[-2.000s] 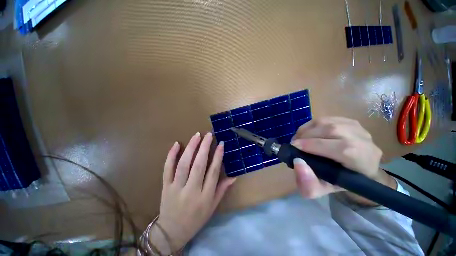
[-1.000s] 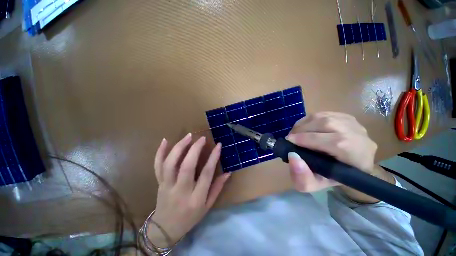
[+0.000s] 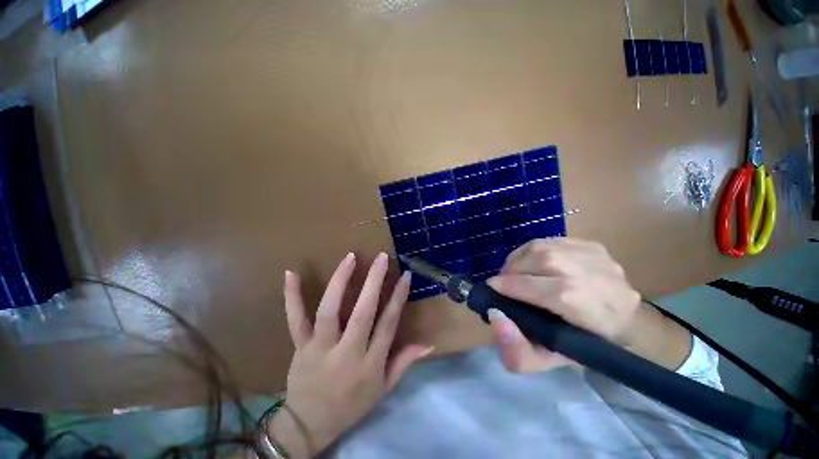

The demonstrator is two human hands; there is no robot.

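Note:
A dark blue solar cell piece (image 3: 480,202) with pale grid lines lies tilted on the brown tabletop. A thin ribbon (image 3: 369,222) sticks out past its left edge, and a short end shows past its right edge. My right hand (image 3: 570,300) holds a black soldering iron (image 3: 611,357) like a pen, its metal tip at the cell's lower left part. My left hand (image 3: 346,345) lies with fingers spread at the cell's lower left corner, the index fingertip by the edge. I cannot tell if it holds a ribbon there.
Top right, a small cell strip (image 3: 666,57) with wire ends lies by a grey metal strip (image 3: 716,58). Scissors (image 3: 738,211) and cut ribbon bits (image 3: 698,186) lie right. Dark blue cells (image 3: 29,211) lie far left. Cables cross the lower left and right.
The iron tip and my right hand have moved down the cell towards its lower left. My left fingers have shifted slightly. Ribbon ends now show past both sides of the cell.

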